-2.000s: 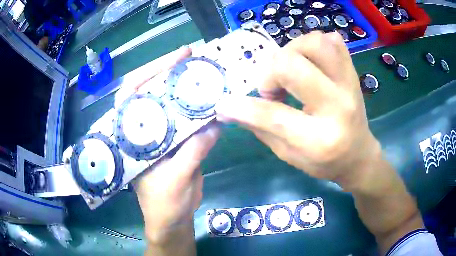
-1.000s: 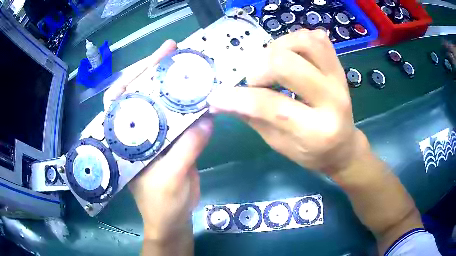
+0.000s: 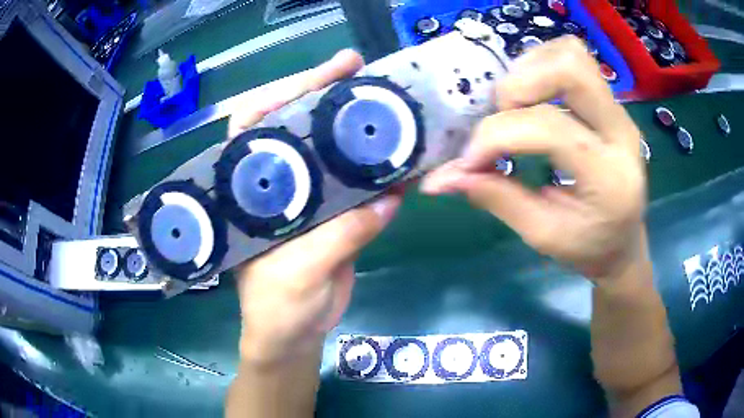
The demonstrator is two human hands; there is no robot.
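My left hand (image 3: 298, 286) holds a grey metal fixture plate (image 3: 436, 82) from below and behind, tilted up to the right. Three disc parts sit in it: one at the lower left (image 3: 175, 233), one in the middle (image 3: 265, 181) and one further right (image 3: 369, 131). The seat at the right end is bare, with small holes showing. My right hand (image 3: 546, 155) is beside that end, thumb and index finger apart, with no part seen between them. Whether its other fingers touch the plate edge is unclear.
A second fixture plate (image 3: 432, 357) with discs lies on the green bench. Blue bin (image 3: 624, 77) and red bin (image 3: 681, 80) hold discs at the back. Loose discs (image 3: 684, 139) and white arcs (image 3: 710, 277) lie right. A white tray (image 3: 73, 263), bottle (image 3: 168, 75) and machine (image 3: 49, 122) are left.
The held plate has moved right and its disc faces show less glare. My right thumb and index finger have come away from the right-hand disc. More of the white tray's discs show.
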